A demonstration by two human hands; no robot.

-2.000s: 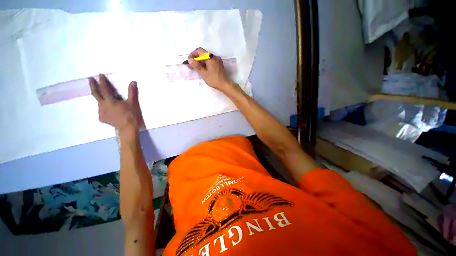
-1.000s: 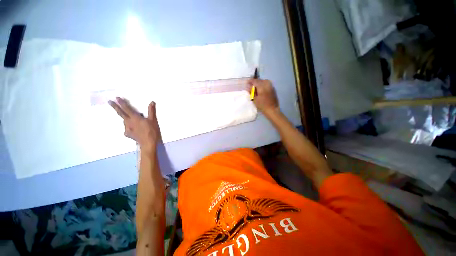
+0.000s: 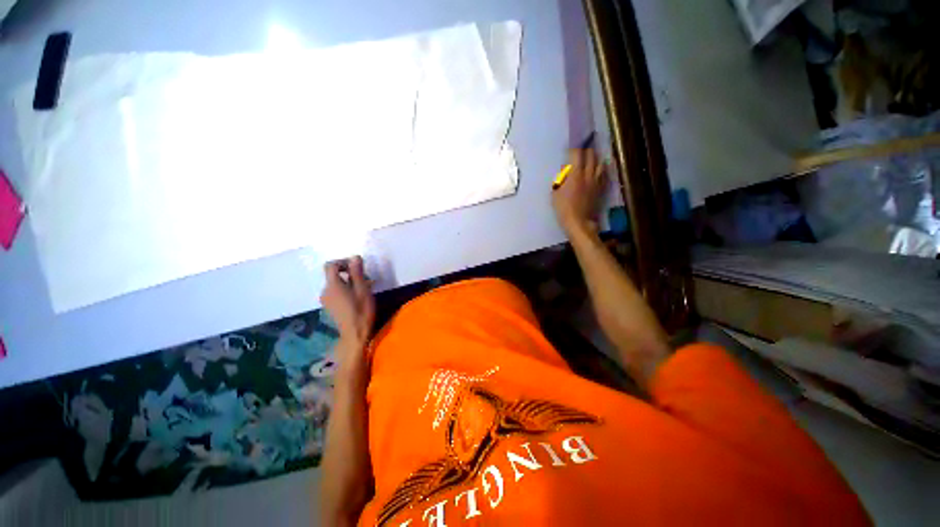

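The white pattern sheet (image 3: pixel 258 144) lies on the pale table, washed out by glare. My left hand (image 3: pixel 350 295) is at its near edge, fingers curled together; glare hides whether they pinch the sheet. My right hand (image 3: pixel 582 190) is right of the sheet, closed round a yellow marking pen (image 3: pixel 562 176) with a dark tip or end. The see-through pinkish ruler (image 3: pixel 576 77) lies beside the dark bar, its near end at my right fingers; I cannot tell whether they grip it.
A black phone (image 3: pixel 52 71) lies at the sheet's far left corner. Bright pink cloth (image 3: pixel 9 209) shows at the left rim. A dark shiny bar (image 3: pixel 631 134) runs along the table's right side. Blue-green scraps (image 3: pixel 196 396) are under the table, stacked sheets (image 3: pixel 814 293) at right.
The ruler has gone from the sheet to beside the dark bar, turned lengthwise along it. My right hand moved right with the pen. My left hand came back to the near edge, fingers drawn together.
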